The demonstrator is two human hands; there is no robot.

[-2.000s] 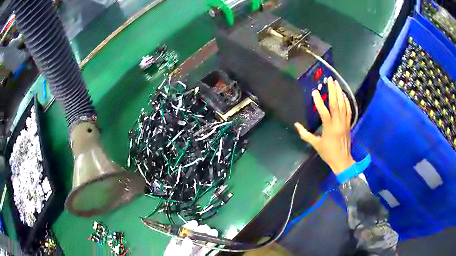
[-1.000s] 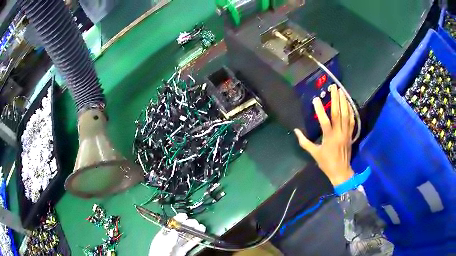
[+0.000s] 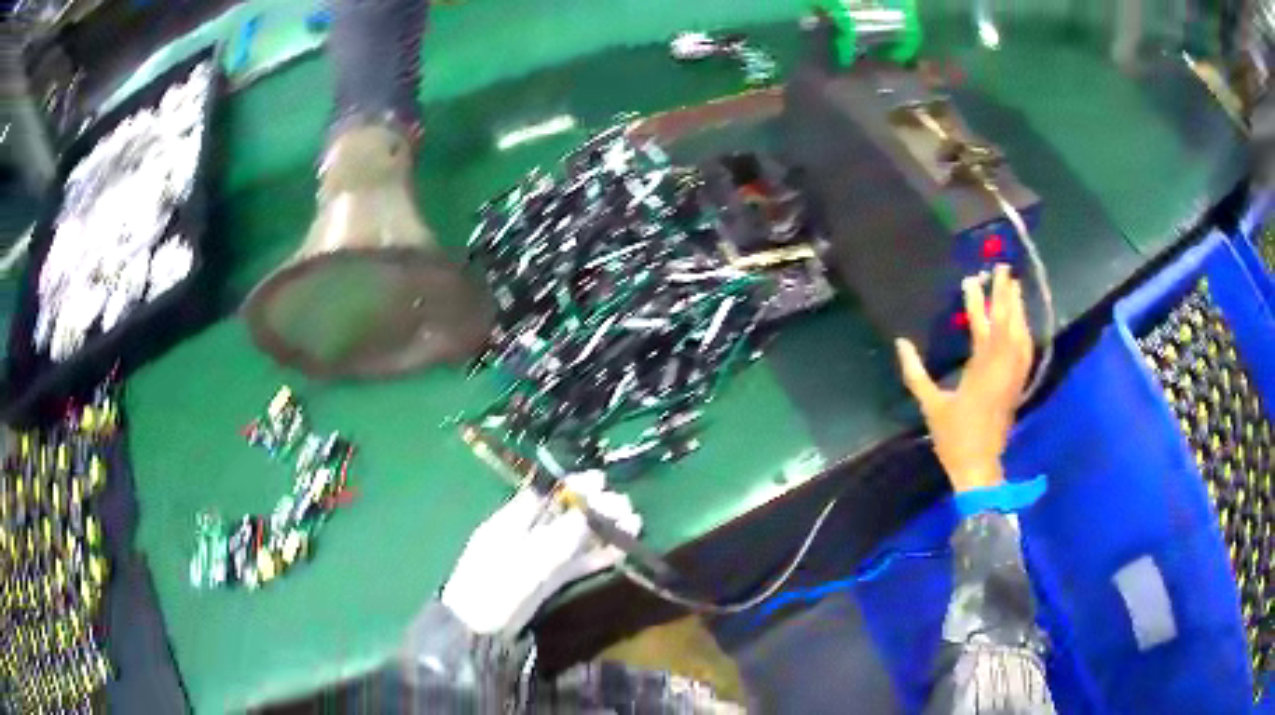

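My bare right hand (image 3: 979, 398), with a blue wristband (image 3: 1000, 496), is spread with its fingertips at the front panel of the dark soldering station (image 3: 895, 210), which shows red digits. It grips nothing. My left hand (image 3: 538, 552), in a white glove, holds the soldering iron (image 3: 604, 528), whose metal tip points up and left over the bench. A tangled pile of lead wires with black parts (image 3: 601, 293) lies beyond the left hand. The frame is somewhat blurred.
The fume extractor hood (image 3: 371, 300) hangs left of the wires. A black tray of white parts (image 3: 126, 210) is at far left. Small circuit boards (image 3: 287, 510) lie on the green mat, with yellow-dotted boards (image 3: 49, 559) at the left edge. Blue bins (image 3: 1119, 489) stand right.
The view has shifted, so the bench contents sit further right and more of the left side shows. The right hand stays at the station panel; the gloved left hand still holds the iron.
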